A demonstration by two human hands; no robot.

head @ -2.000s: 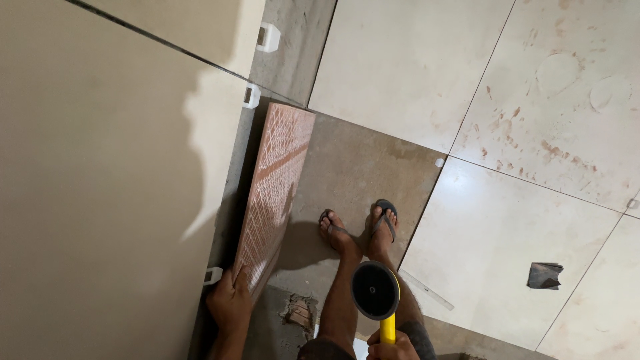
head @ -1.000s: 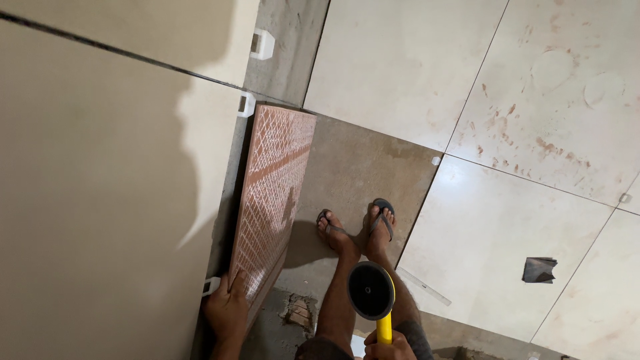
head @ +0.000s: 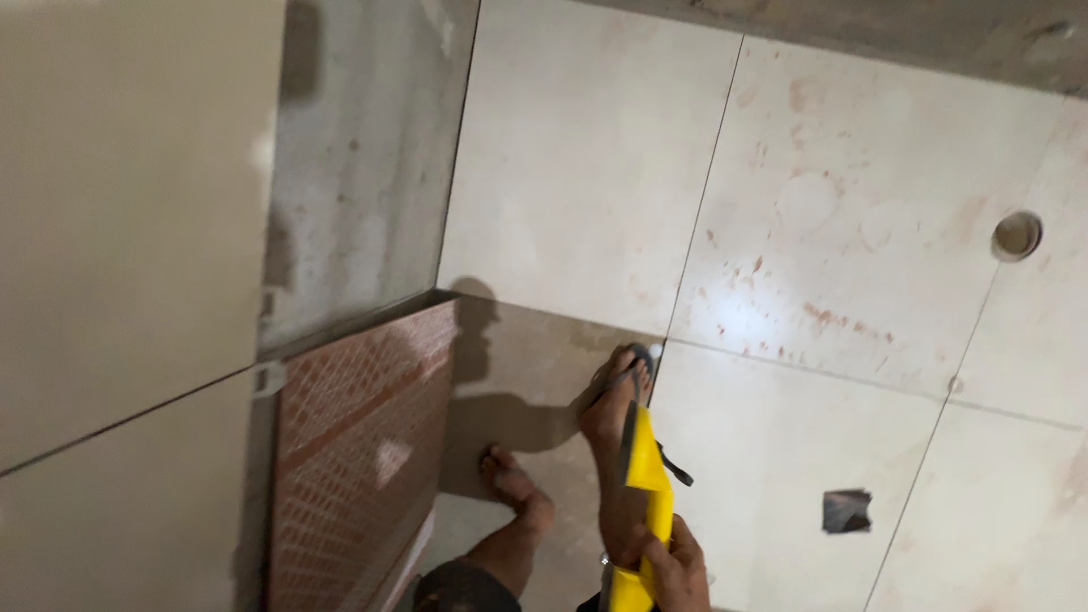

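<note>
My right hand (head: 677,565) is closed around the handle of a yellow double suction-cup lifter (head: 648,459), near the bottom centre. Its upper cup is seen edge-on, with a black rubber rim and a black lever beside it. The lower cup is partly cut off by the frame. My left hand is not in view. Left of the lifter, a large tile (head: 365,459) stands on edge, leaning by the wall, its reddish-brown ribbed back showing. My feet are on the brownish bare floor (head: 544,357), one beside the tile, the other by the edge of the laid floor tiles.
Large cream wall tiles (head: 127,212) cover the left side, with a white plastic clip (head: 270,378) at their edge and bare grey wall (head: 365,161) beside them. Cream floor tiles (head: 586,170) lie ahead and right. They bear reddish smears, a round hole (head: 1017,236) and a dark patch (head: 847,511).
My left hand, earlier on the leaning tile's edge, is out of view. The lifter has turned from cup-face view to edge-on. One foot has moved towards the laid tiles. The view has shifted.
</note>
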